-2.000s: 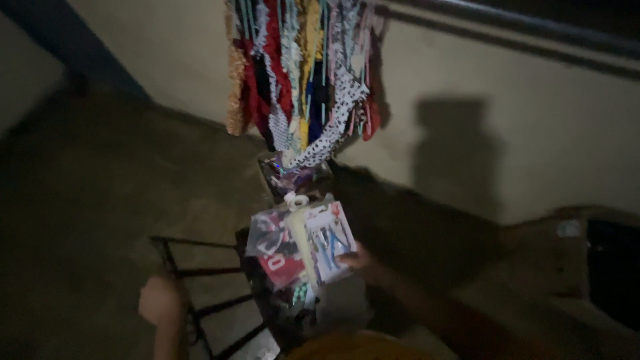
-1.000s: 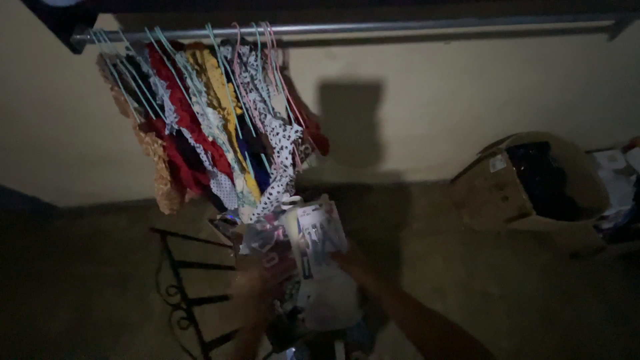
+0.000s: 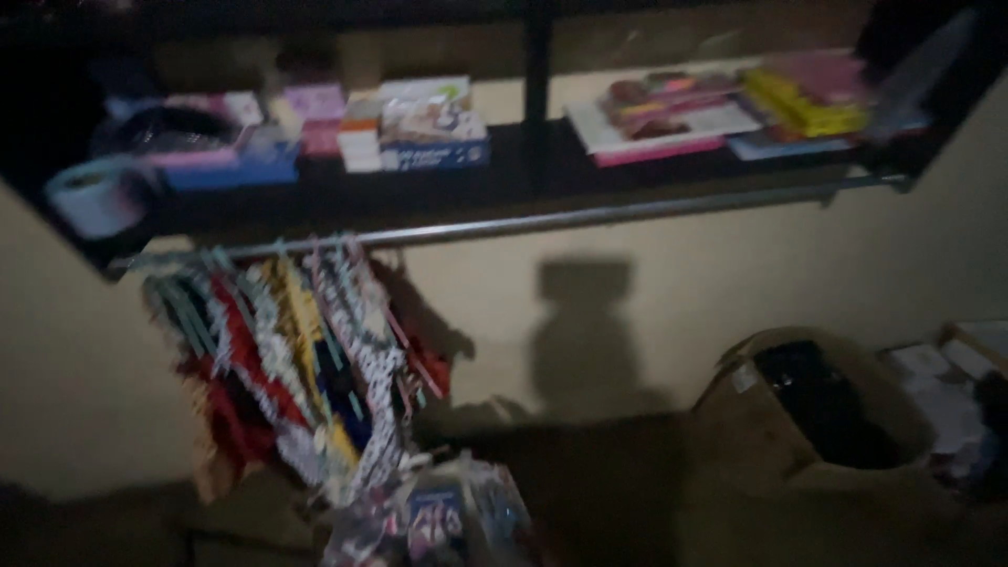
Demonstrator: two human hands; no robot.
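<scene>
Neither of my hands can be seen in the current head view. At the bottom centre, blurred plastic-wrapped packets (image 3: pixel 437 520) with printed fronts reach the lower edge, just below the hanging clothes. Patterned and plain clothes (image 3: pixel 291 370) in red, yellow, white and dark blue hang on thin hangers from a metal rod (image 3: pixel 472 229). Whether a hand touches the packets is hidden below the frame.
Above the rod, a dark shelf (image 3: pixel 512 177) bears boxes (image 3: pixel 435 130), a roll (image 3: pixel 98 197) and stacked packets (image 3: pixel 803 98). A cardboard box (image 3: pixel 756 429) with a black plastic bag (image 3: pixel 827 402) stands at the right, beside white items (image 3: pixel 933 386).
The view has swung upward, bringing the shelf into sight. Both hands, seen near the packets one second ago, have left the frame.
</scene>
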